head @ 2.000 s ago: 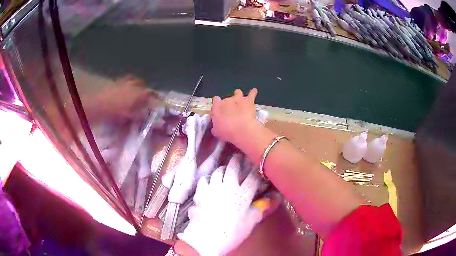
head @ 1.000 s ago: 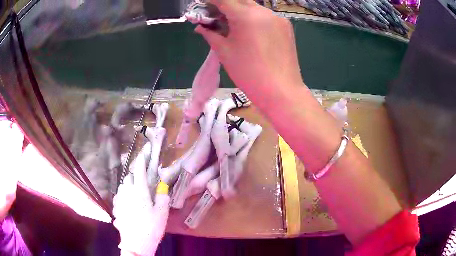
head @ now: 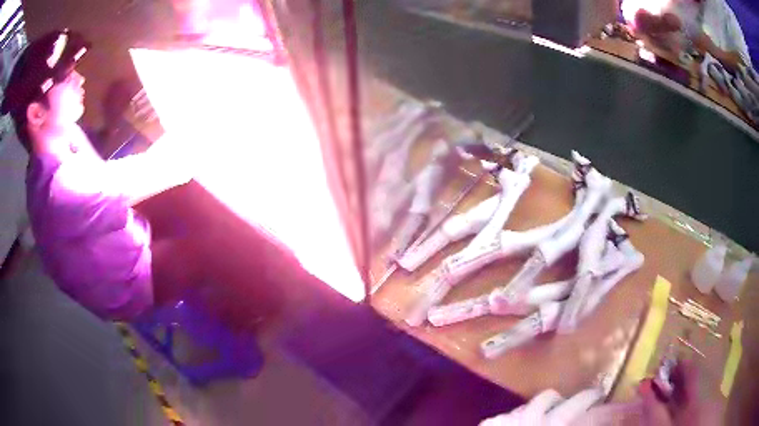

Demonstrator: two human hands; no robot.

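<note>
Several pale leg-shaped pieces (head: 541,241) lie in an overlapping heap on the brown board (head: 582,366), with dark bands at their far ends and boxy ends toward the front edge. My left hand (head: 553,411), in a white glove, is at the bottom edge, cut off; its grip cannot be told. My bare right hand (head: 684,401) is at the lower right, blurred and cut off, its fingers around the pale-and-dark end of what looks like another leg-shaped piece (head: 665,376). The rest of that piece is unclear.
Two white bottles (head: 709,268), thin sticks (head: 696,314) and yellow tape strips (head: 649,329) are at the right. A thin rod (head: 466,195) lies by the clear side panel. Behind runs the green belt (head: 616,133). A person in a cap (head: 87,225) works at the left.
The view has swung left, bringing the person in. Both my hands are now low at the right; my left has left the heap and my right has come down from above the belt.
</note>
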